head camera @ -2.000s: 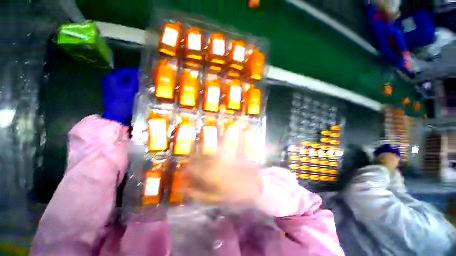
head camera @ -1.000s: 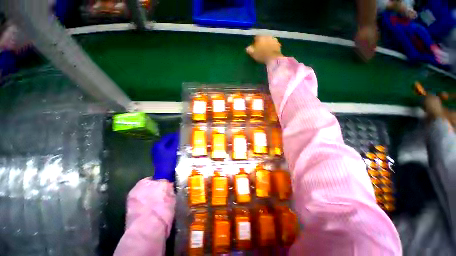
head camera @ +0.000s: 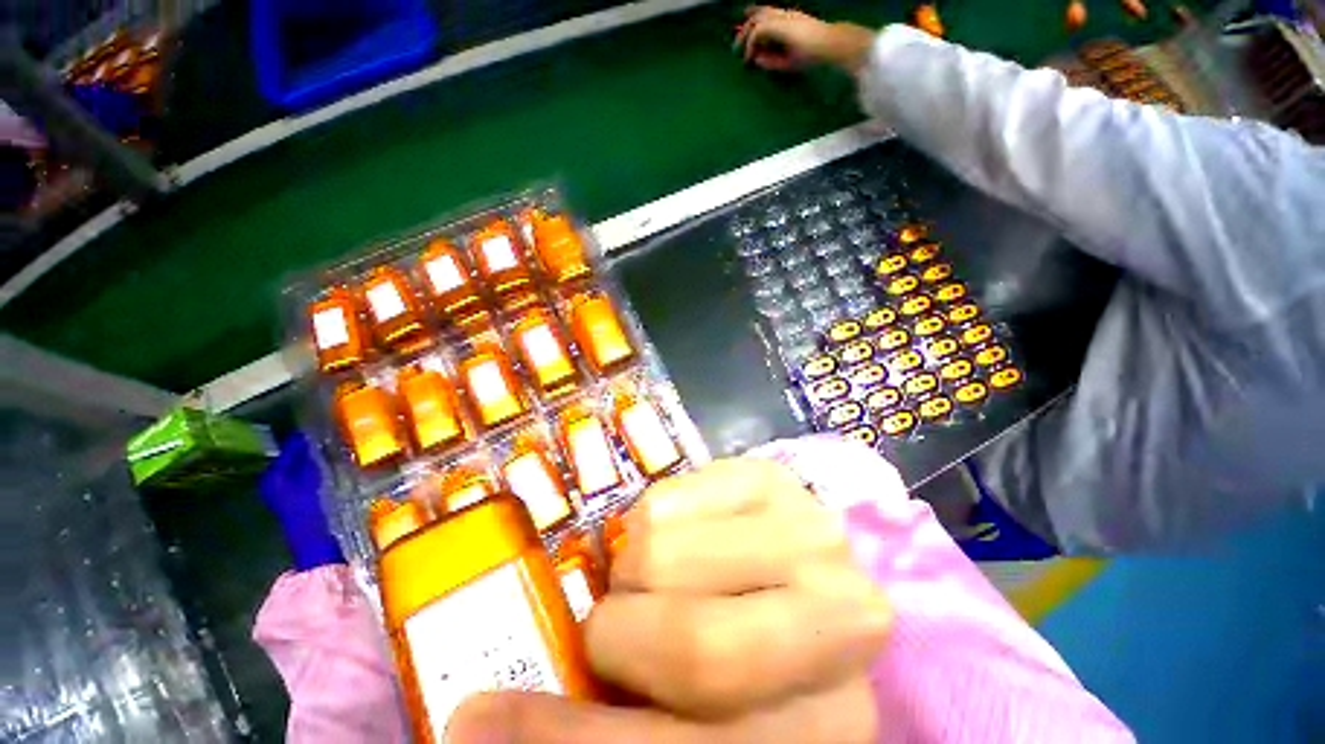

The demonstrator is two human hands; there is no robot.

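My bare right hand holds a glossy orange unit with a white printed label close to the camera, above the near part of the tray. The clear blister tray holds rows of orange units lying flat, many with white labels. Its near rows are partly hidden by the held unit and my hand. My left hand, in a dark blue glove, is at the tray's left edge; its fingers are mostly hidden, so its grip is unclear.
A green box sits left of the tray. The green conveyor runs behind, with a blue bin across it. A small-pocket tray stands right. Another person's white sleeve reaches over the belt. Stacked clear trays lie left.
My right hand has come back from the belt and now holds an orange unit near the camera. The view has turned and shifted right. The neighbour's arm now reaches over the belt.
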